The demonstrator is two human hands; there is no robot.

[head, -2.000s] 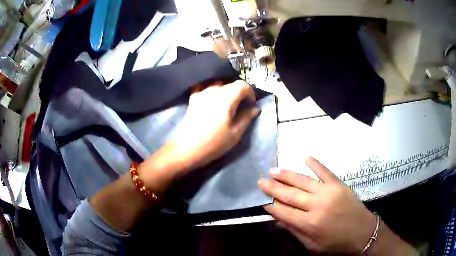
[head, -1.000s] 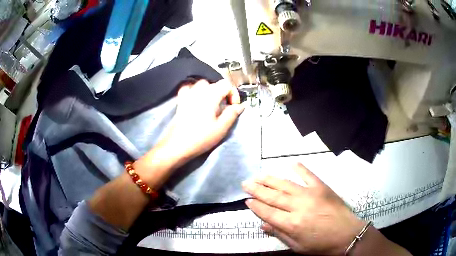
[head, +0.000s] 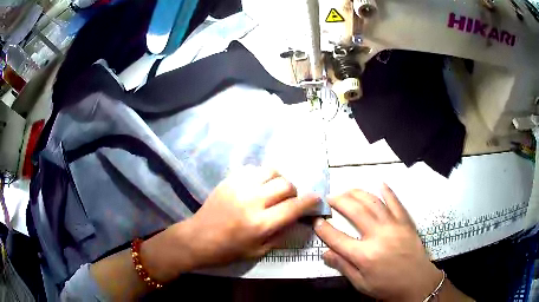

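Observation:
The garment piece point(head: 207, 130), pale grey-blue with dark bands, lies left of and in front of the needle. Its dark band runs up to the presser foot point(head: 314, 97). My left hand point(head: 248, 215) has its fingers bent on the garment's front right corner, fingertips closed on the edge. My right hand point(head: 378, 248) lies palm down on the table, fingers apart, with fingertips touching that corner. The underside of the corner is hidden.
The cream sewing machine point(head: 425, 35) stands at the back right. Black cut pieces point(head: 408, 112) lie under its arm. A blue paddle shape point(head: 171, 23) hangs over the cloth. A red flat item point(head: 33, 147) is at left. A printed ruler point(head: 473, 227) marks the table's front.
My left hand has moved from beside the presser foot down to the garment's front right corner. My right hand has shifted slightly right, and its fingers are more bent.

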